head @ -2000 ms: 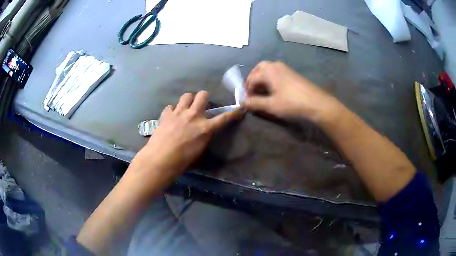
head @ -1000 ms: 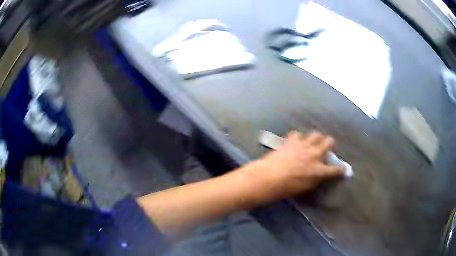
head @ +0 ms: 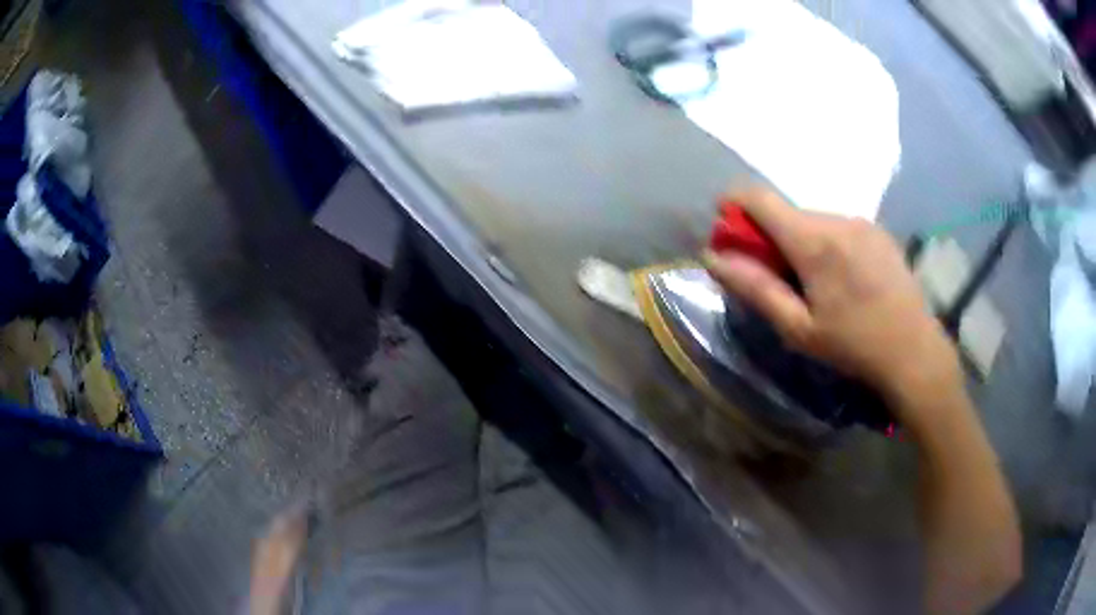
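My right hand (head: 835, 288) is closed around the red grip of the steam iron (head: 709, 318), which lies flat on the grey cloth-covered table (head: 529, 204). The pale end of the folding template (head: 609, 286) sticks out at the iron's left edge; its rest and any fabric on it are hidden by the iron. A blurred bit of skin at the lower left is part of my left hand or arm (head: 277, 562), below the table; its fingers cannot be made out.
A pile of pressed white strips (head: 469, 60) lies near the table edge. Green-handled scissors (head: 661, 60) rest by white sheets (head: 817, 108). A beige interlining stack (head: 962, 294) and white fabric strips (head: 1070, 312) are at right. Blue bins (head: 72, 481) stand on the floor at left.
The view has swung left. The iron, earlier at the far right, now stands over the template in my right hand. My left hand has left the work and dropped to the lower left.
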